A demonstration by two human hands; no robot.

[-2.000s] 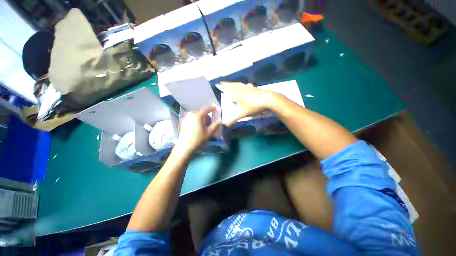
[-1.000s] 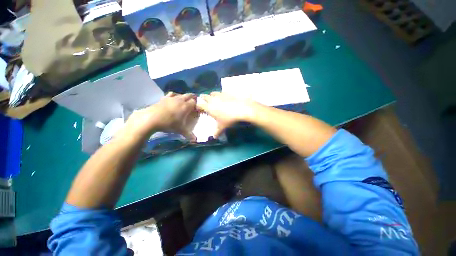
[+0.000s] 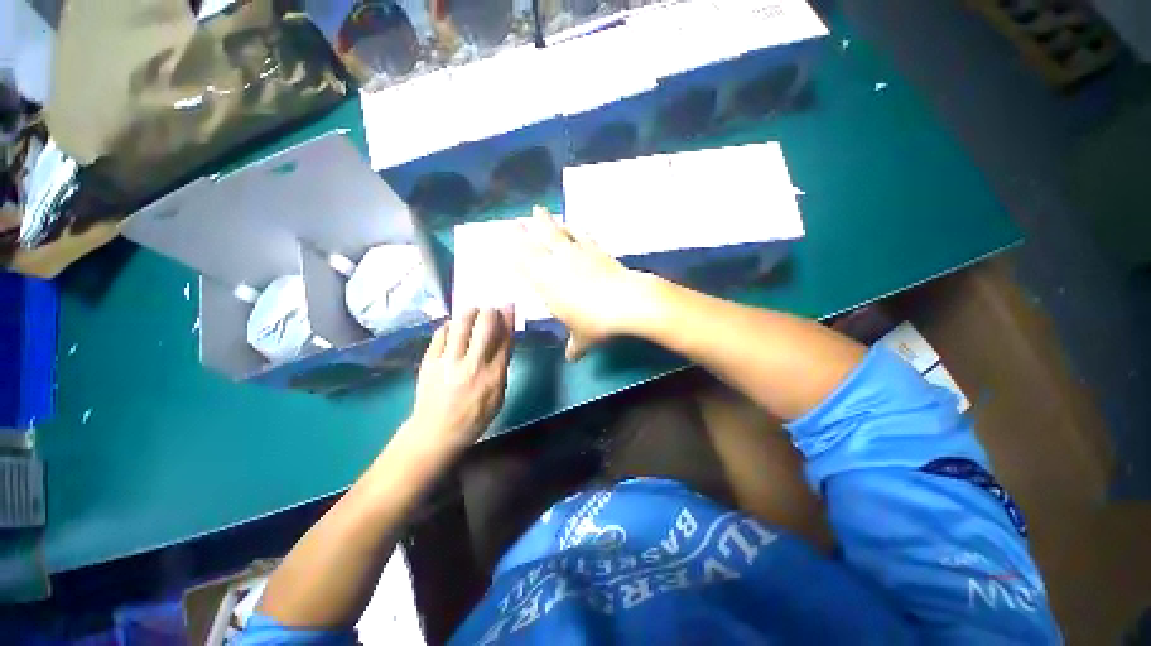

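A retail box with a closed white lid (image 3: 486, 259) stands in front of me on the bench. My right hand (image 3: 574, 284) lies flat on its lid with the fingers spread. My left hand (image 3: 467, 379) touches its front left edge with the fingers close together. To its left stand two open retail boxes, their grey-white lids (image 3: 297, 208) upright. Each holds a bagged product (image 3: 389, 288) with small white inserts (image 3: 341, 264) beside it. Closed boxes (image 3: 682, 202) stand just to the right.
Rows of closed boxes (image 3: 581, 88) stand at the rear of the green bench (image 3: 164, 467). Crumpled brown kraft paper (image 3: 189, 107) lies rear left. A blue crate (image 3: 28, 347) is at the left, and an open carton (image 3: 208, 606) is below the bench's front edge.
The middle box's lid has gone from upright to closed. My left hand has moved back from the left boxes to the closed box's front edge, uncovering the second bagged product.
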